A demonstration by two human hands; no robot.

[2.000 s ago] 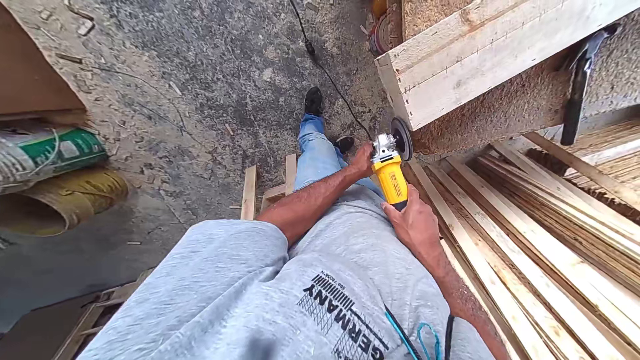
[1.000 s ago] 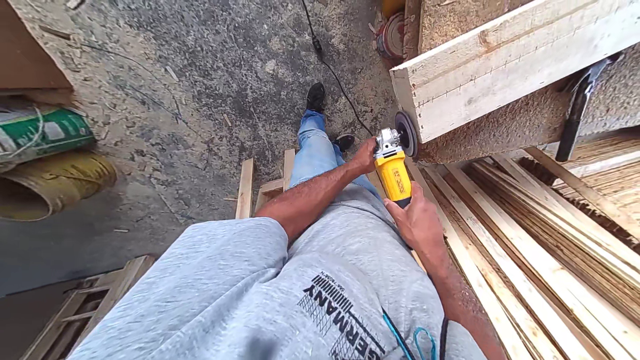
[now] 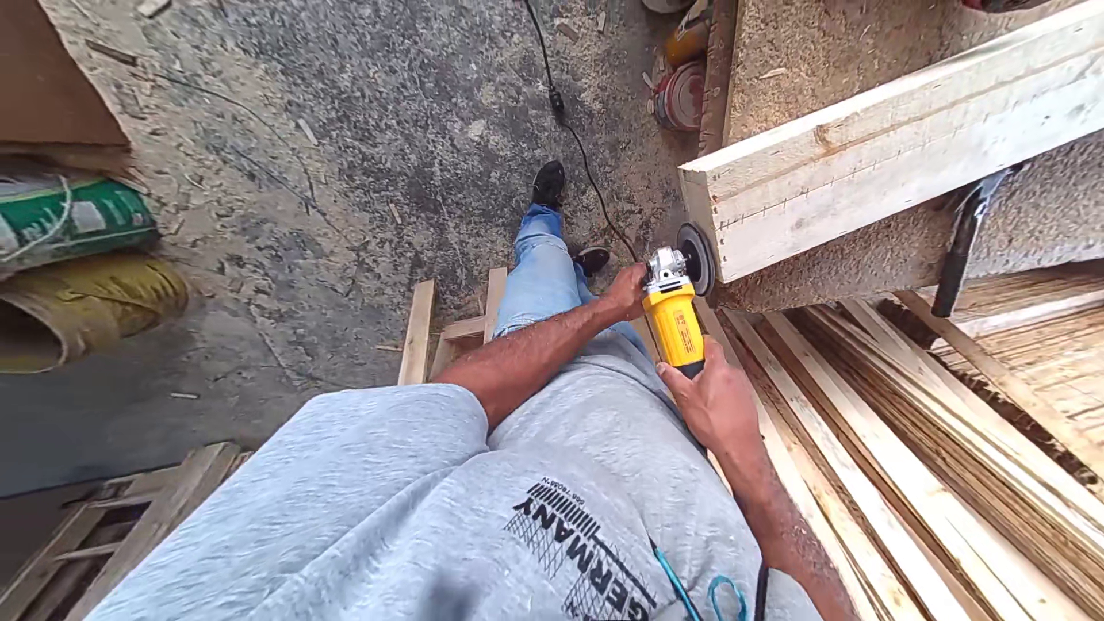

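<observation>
A yellow angle grinder (image 3: 674,323) with a metal gear head is held between my hands. My left hand (image 3: 628,291) grips it at the head end, its fingers partly hidden behind the tool. My right hand (image 3: 714,392) is closed around the dark rear end of the body. The grinder's round disc (image 3: 696,259) stands against, or very close to, the end face of a pale wooden beam (image 3: 862,164); exact contact cannot be told. The beam seems built of layered boards and lies across a dusty bench (image 3: 828,285). A clamp with a black handle (image 3: 953,259) hangs at its near side.
Long wooden strips (image 3: 871,431) lie stacked at the right, below the bench. A black cable (image 3: 582,147) runs over the littered floor (image 3: 371,129). Cans (image 3: 681,97) stand by the bench. At left are a green sack (image 3: 82,220), a yellow container (image 3: 103,306) and wooden frames (image 3: 164,517).
The disc was at the beam's lower end corner two seconds ago and is now beside the end face. Both hands have kept hold of the grinder. The view has shifted slightly.
</observation>
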